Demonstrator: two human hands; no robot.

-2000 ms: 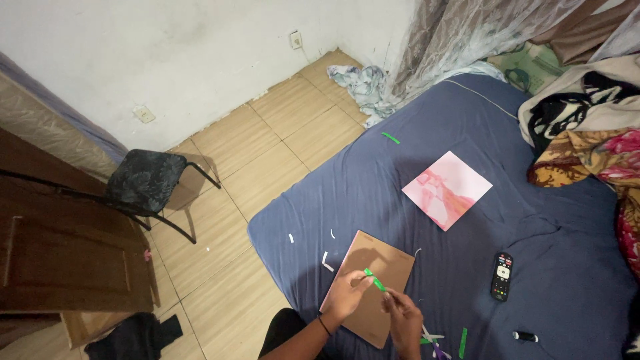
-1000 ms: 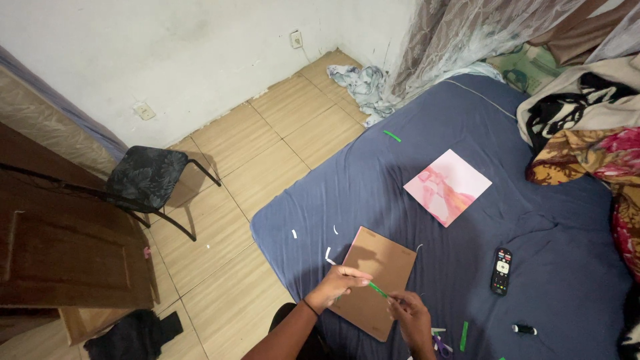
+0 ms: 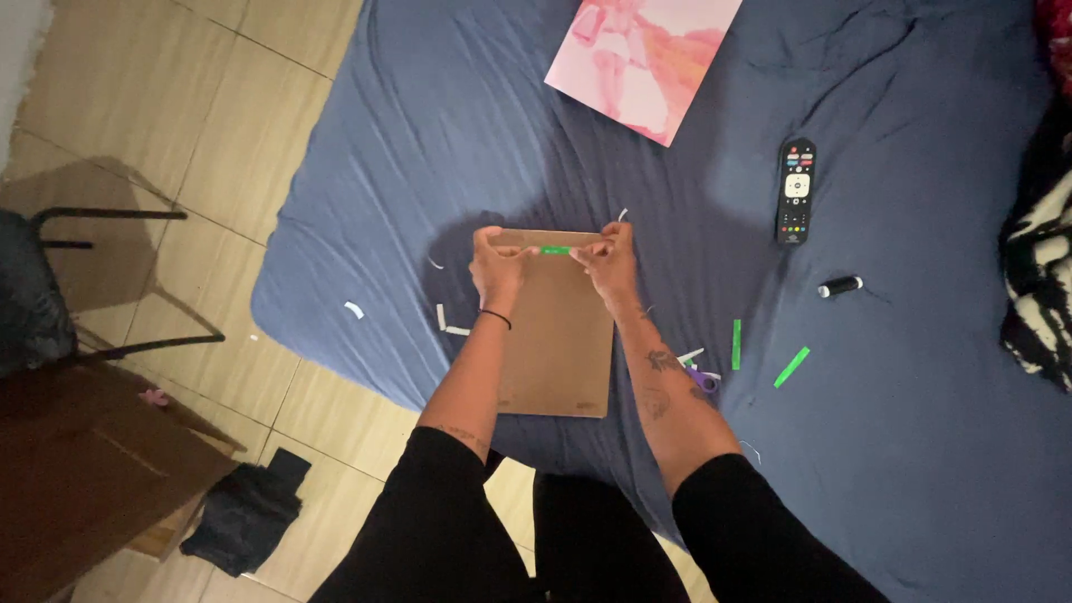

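Note:
A brown rectangular board [image 3: 557, 335] lies on the blue bed sheet in front of me. Near its far edge is a short green strip [image 3: 555, 250], stretched between my two hands. My left hand [image 3: 499, 266] pinches the strip's left end, its other fingers at the board's far left corner. At the right end, my right hand [image 3: 609, 261] has thumb and fingertips on the strip, with fingers over the far right corner. Whether the strip touches the board is hard to tell. Purple-handled scissors [image 3: 703, 381] lie right of the board, partly behind my right forearm.
Two more green strips [image 3: 736, 344] lie right of the scissors. Farther right are a black thread spool [image 3: 840, 286] and a remote control [image 3: 796, 191]. A pink patterned square sheet [image 3: 641, 63] lies beyond the board. White scraps [image 3: 354, 310] dot the left side; a chair [image 3: 33, 293] stands on the tiles.
The view has tilted down and closer. Both hands have moved to the board's far edge with the green strip, which they held over the board's nearer part before.

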